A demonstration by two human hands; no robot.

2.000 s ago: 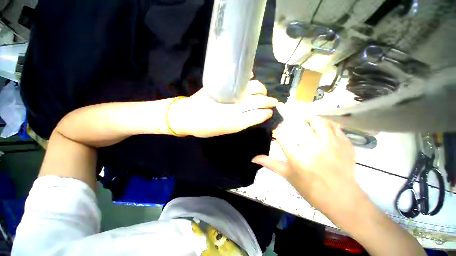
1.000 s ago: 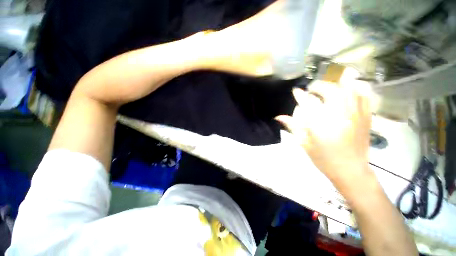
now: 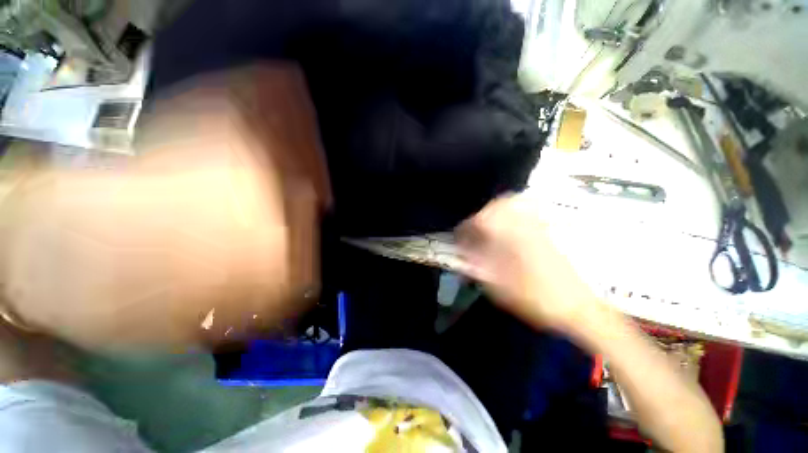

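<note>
The black garment (image 3: 416,106) lies in a large dark heap across the upper middle, its right edge near the sewing machine's needle area. My left hand (image 3: 239,221) is large and strongly blurred at the left, close to the camera, in front of the garment; its fingers cannot be made out. My right hand (image 3: 501,239) is at the garment's lower right edge by the table's front edge, blurred, with fingers bent; whether it pinches the cloth cannot be told. The tan block (image 3: 571,128) sits beside the needle area.
The pale machine head (image 3: 726,44) is at upper right. Grey snips (image 3: 620,188) and black-handled shears (image 3: 742,257) lie on the white table (image 3: 638,257). A red tray (image 3: 731,380) and blue crate (image 3: 283,367) are below. Another machine (image 3: 97,44) stands at upper left.
My left hand has moved from near the needle far to the left and closer to the camera. My right hand has moved left and down from the needle area, uncovering the snips.
</note>
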